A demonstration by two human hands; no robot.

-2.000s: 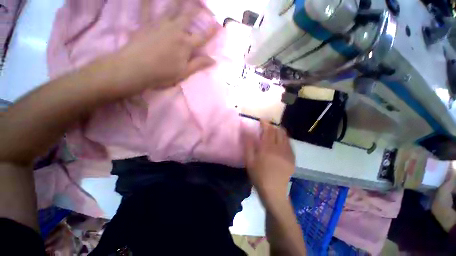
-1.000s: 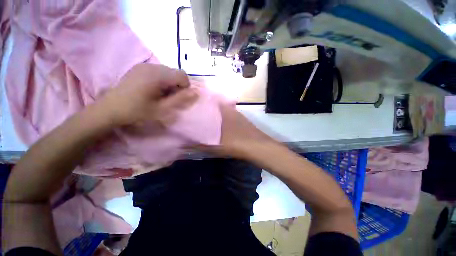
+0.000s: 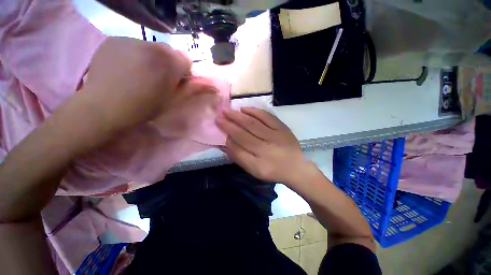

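The pink cloth [image 3: 156,142] lies on the white machine table left of and in front of the needle area and hangs over the front edge. My left hand [image 3: 141,75] is on the cloth close to the needle, blurred, its fingers bent down at the cloth's edge; its exact hold is unclear. My right hand [image 3: 262,140] lies palm down at the cloth's right edge, fingertips on the cloth, fingers nearly together. The sewing machine's dark round knob [image 3: 222,51] stands just above the cloth. The needle area is bright with glare and partly hidden.
A black pad [image 3: 323,59] with a beige paper piece [image 3: 310,20] and a thin white and yellow pen [image 3: 330,56] lies right of the needle. A blue crate [image 3: 371,188] with pink pieces beside it stands below the table's ridged front edge [image 3: 377,132].
The view has moved closer to the table. My right hand has come out from beneath the cloth's near side and now lies at its right edge. My left hand is nearer the needle.
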